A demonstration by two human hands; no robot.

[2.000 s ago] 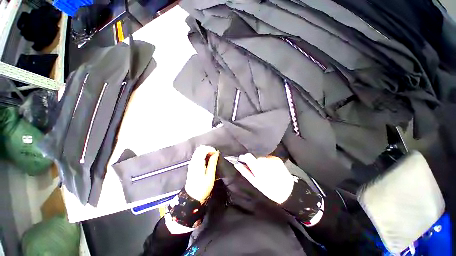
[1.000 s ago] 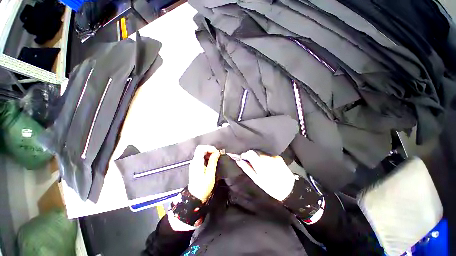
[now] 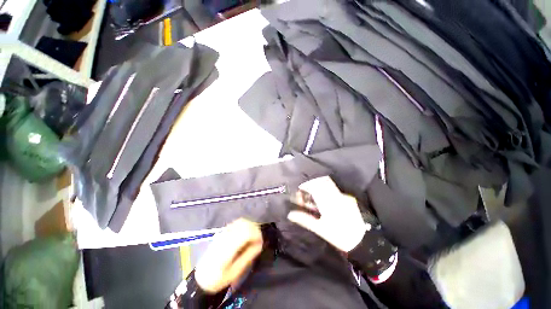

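A long grey zippered panel (image 3: 223,208) lies across the front of the white tabletop, its pale zipper line (image 3: 228,197) now uncovered along its length. My left hand (image 3: 232,250) is at the panel's lower edge near my lap, blurred, fingers curled; whether it grips cloth is hidden. My right hand (image 3: 326,214) is over the right part of the panel, thumb and fingers bent around a gap, with something small and dark blurred between them. I cannot tell what it is.
A large heap of grey panels (image 3: 356,90) covers the right side. A smaller stack (image 3: 142,114) lies at the left of the white tabletop (image 3: 211,133). A pale padded block (image 3: 480,268) is at lower right, green sacks (image 3: 36,145) at far left.
My left hand has left the zipper end and moved down towards my lap. My right hand has moved slightly right, away from it. The view has shifted, so the tabletop items appear further right.
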